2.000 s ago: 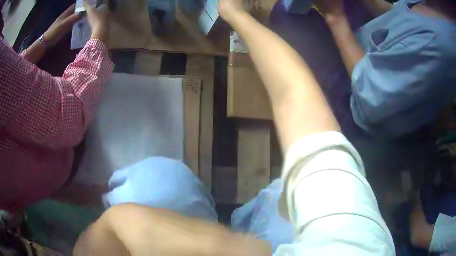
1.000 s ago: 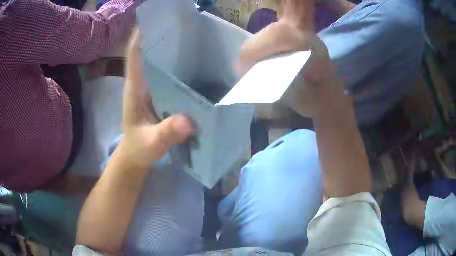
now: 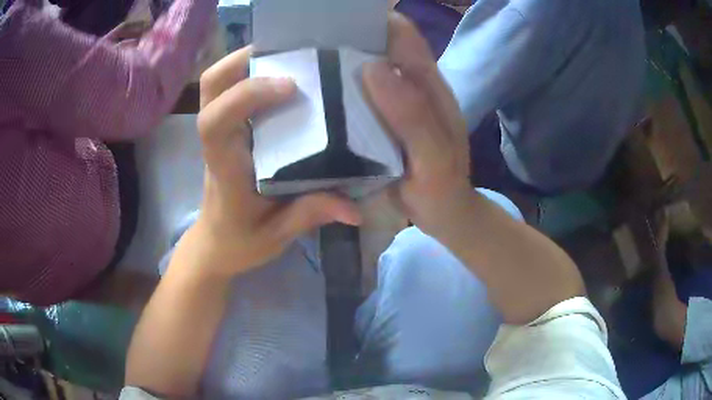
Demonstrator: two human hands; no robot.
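A pale blue-white folding carton (image 3: 289, 141) is held up above the knees, its end facing me. Two white side flaps are folded in over the mouth, with a dark gap between and below them. A wide grey-blue flap (image 3: 320, 25) stands out at the far edge. My left hand (image 3: 242, 168) holds the carton's left side, one finger on the left flap and the thumb along the near edge. My right hand (image 3: 425, 129) grips the right side, its fingers on the right flap.
A person in a red checked shirt (image 3: 58, 187) sits close at the left, another in blue (image 3: 554, 86) at the right. A pale sheet (image 3: 164, 172) lies left of my knees. Part of another carton (image 3: 234, 17) shows at the top.
The carton has turned so its end faces me, and both side flaps now lie inward. My right hand has moved left and down onto the carton's right side.
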